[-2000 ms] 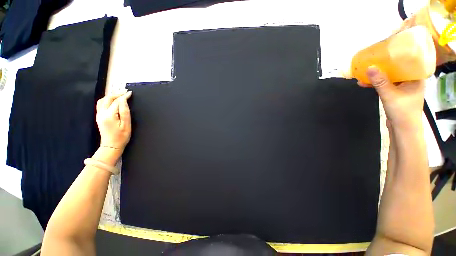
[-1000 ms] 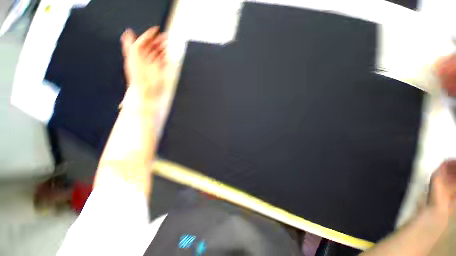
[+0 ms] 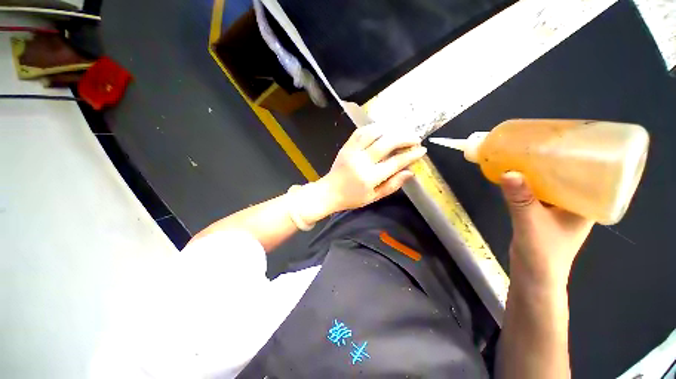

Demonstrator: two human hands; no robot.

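My right hand (image 3: pixel 545 229) holds the amber glue bottle (image 3: pixel 559 163) on its side. The bottle's pale nozzle points left, its tip at the near corner of the black bag panel (image 3: pixel 593 81). My left hand (image 3: pixel 374 166) lies at that same corner by the table's edge, fingertips close to the nozzle tip. Whether the left fingers pinch the panel's edge cannot be told. The panel lies flat on the pale work board (image 3: pixel 496 59). Any glue coming out of the nozzle is not visible.
Black lining fabric (image 3: pixel 393 37) lies beyond the board. The yellowed table edge (image 3: pixel 463 226) runs beside my apron. An open brown box (image 3: pixel 285 96) is under the table by a yellow floor line (image 3: pixel 280 141). A red object (image 3: pixel 105 83) is at the far left, near another pale surface (image 3: pixel 67 192).
The view has turned left and tilted. The bottle, upper right two seconds ago, is now at the panel's near corner. My left hand has moved from the panel's left side to this corner.
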